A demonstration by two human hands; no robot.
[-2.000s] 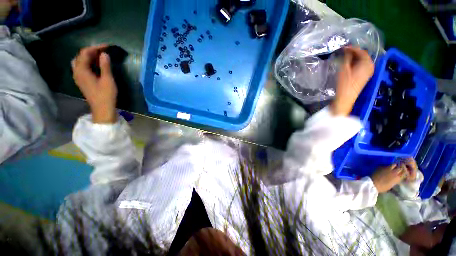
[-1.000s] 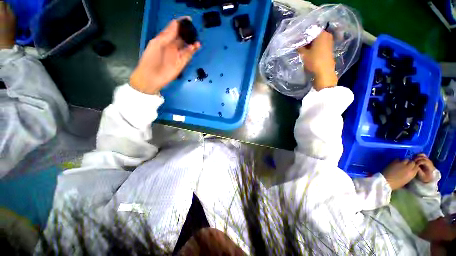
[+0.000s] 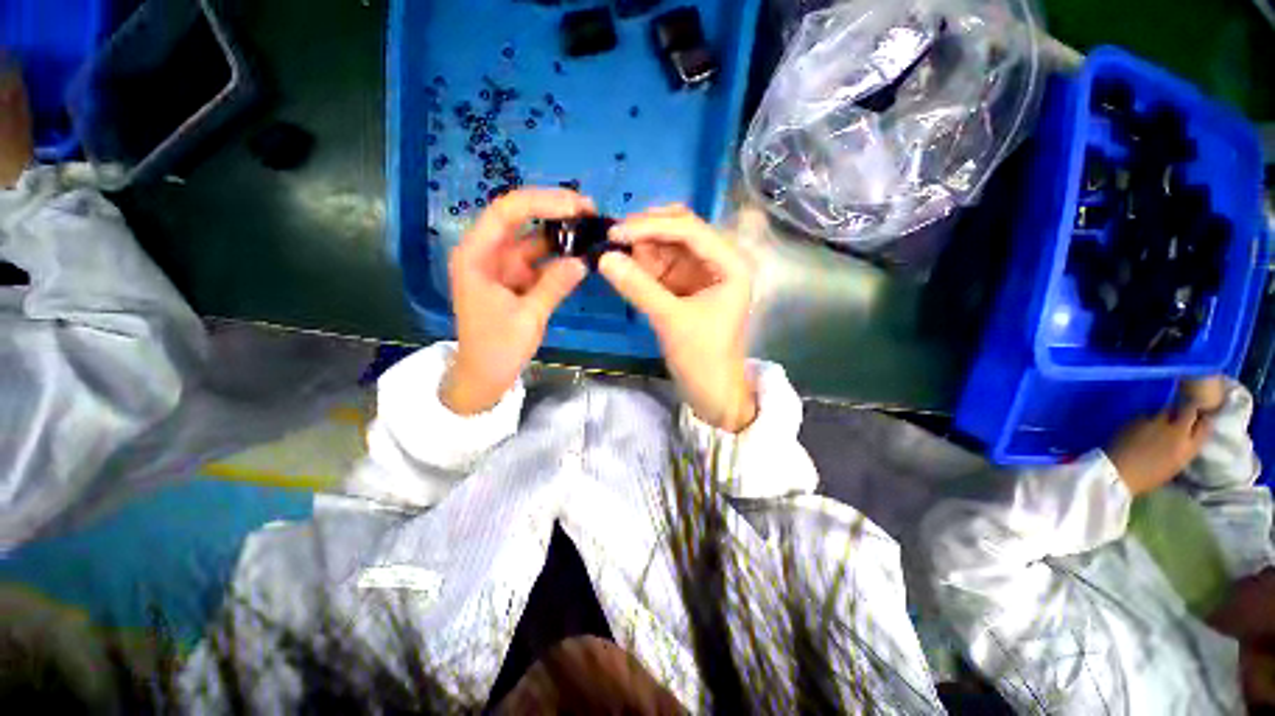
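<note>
A black plastic housing point(image 3: 580, 241) is held between the fingertips of both hands above the near part of the light blue tray point(image 3: 415, 266). My left hand point(image 3: 506, 287) grips its left side and my right hand point(image 3: 682, 297) is at its right side. Whether a second small part is between the right fingertips cannot be told. Many small black rings point(image 3: 490, 137) lie scattered on the tray floor. More black housings point(image 3: 682, 46) lie at the tray's far right.
A crinkled clear plastic bag point(image 3: 895, 126) lies right of the tray. Stacked blue bins point(image 3: 1028, 409) with black parts stand at the far right. A black lump point(image 3: 283, 144) and a pale-rimmed box point(image 3: 231, 105) are at left. Neighbours' hands point(image 3: 1168, 441) and sleeves show both sides.
My right hand has come out of the bag and moved left to the tray. My left hand has brought the housing down toward me. Both hands now meet at the housing.
</note>
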